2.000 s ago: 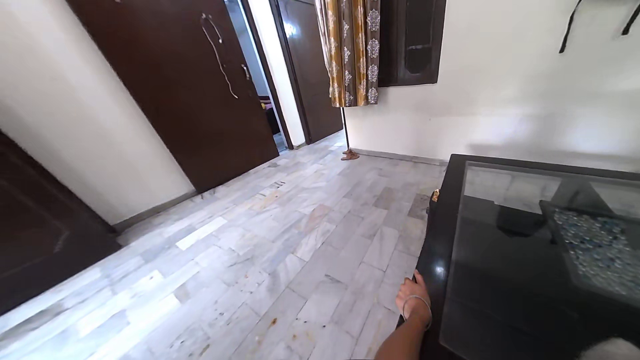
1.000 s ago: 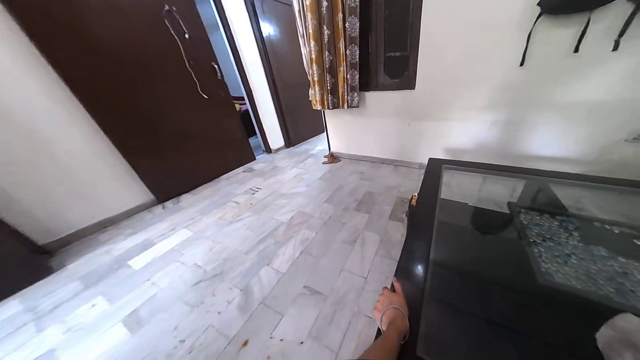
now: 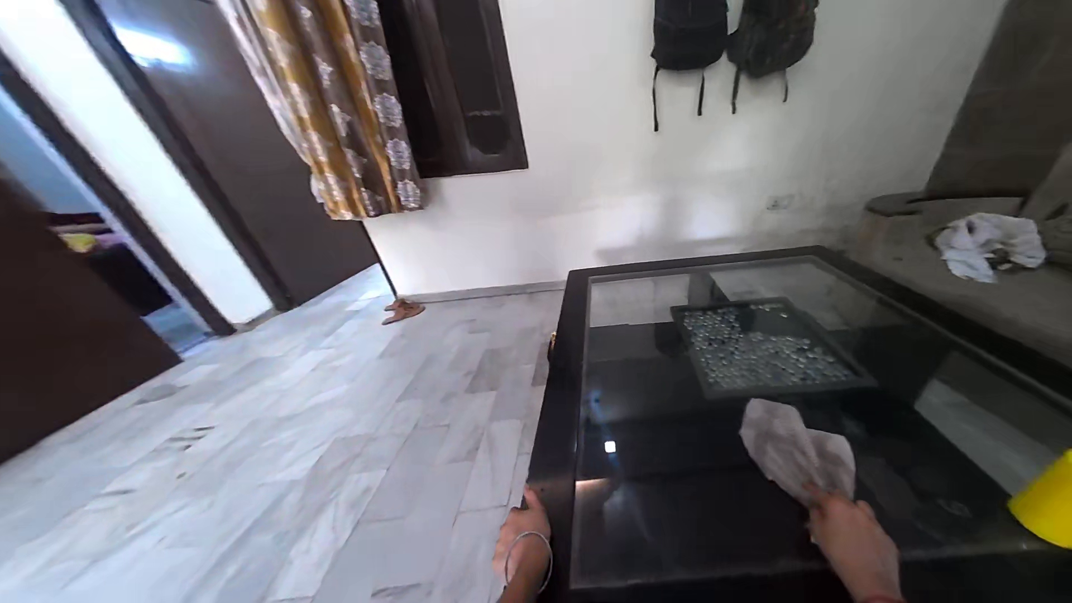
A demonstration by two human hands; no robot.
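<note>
At the left edge of a black table with a glass top (image 3: pixel 559 419), my left hand (image 3: pixel 525 540), with a metal bangle at its wrist, rests on the frame; its fingers are partly hidden. My right hand (image 3: pixel 850 536) grips a pale cloth (image 3: pixel 791 444), which lies spread over the near part of the glass. Beyond the cloth, a dark tray-like panel of small pebbles (image 3: pixel 762 360) shows through the glass. A yellow object (image 3: pixel 1047 507) stands on the table at the right edge, partly out of view.
A sofa (image 3: pixel 913 243) with a crumpled white cloth (image 3: pixel 988 244) adjoins the table's right side. Brown footwear (image 3: pixel 404 311) lies on the marble floor (image 3: pixel 402 419) near the wall. A patterned curtain (image 3: pixel 352 109) hangs by the window; backpacks (image 3: pixel 691 33) hang on the wall.
The view has swung to the right. My right hand, not seen in the earlier frames, now shows with the cloth. My left hand stays at the table's edge.
</note>
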